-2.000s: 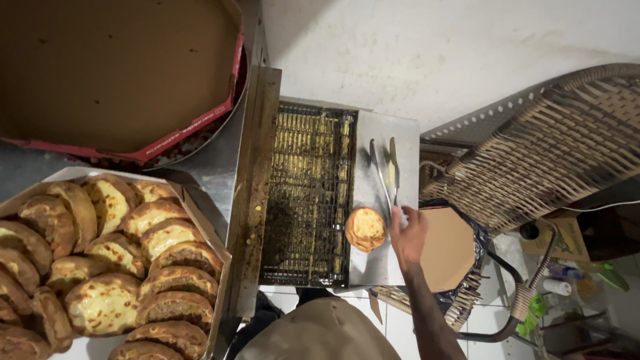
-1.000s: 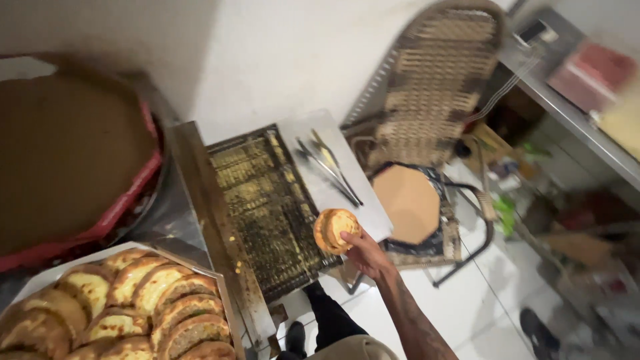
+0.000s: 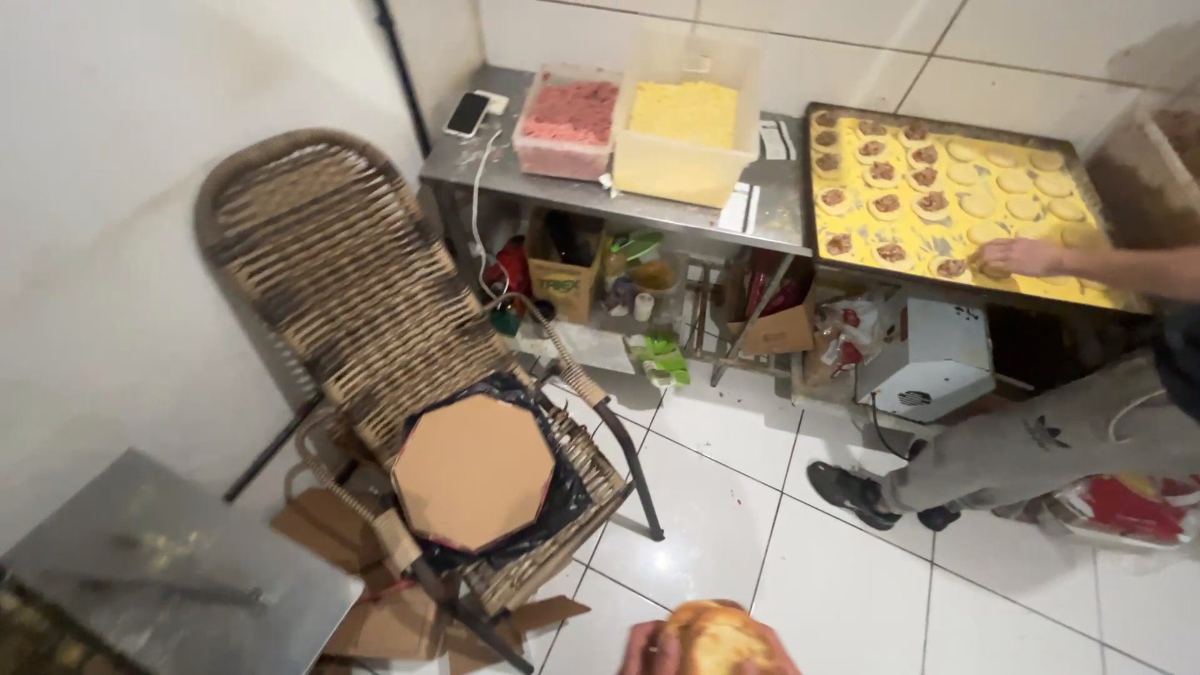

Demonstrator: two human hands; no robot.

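At the bottom of the view, my left hand [image 3: 649,649] and my right hand [image 3: 771,651] hold a round baked pastry [image 3: 714,639] with a browned top between them, above the tiled floor. Its lower part is cut off by the frame edge. To the left stands a woven chair [image 3: 352,272] with an octagonal cardboard box [image 3: 475,472] on black plastic on its seat. A metal table corner [image 3: 187,553] is at the lower left, with blurred tongs [image 3: 173,591] lying on it.
A metal table [image 3: 581,197] against the wall holds a phone [image 3: 467,113], a tub of reddish filling [image 3: 570,117] and a tub of yellow crumbs [image 3: 682,122]. A co-worker's hand [image 3: 1017,257] touches dough rounds on a large tray [image 3: 1069,300]. Boxes [image 3: 562,281] fill the shelf below.
The round pastry, beside my right hand on the metal surface two seconds ago, was lifted by that hand and is now between both hands. The view has swung right to the chair and far table.
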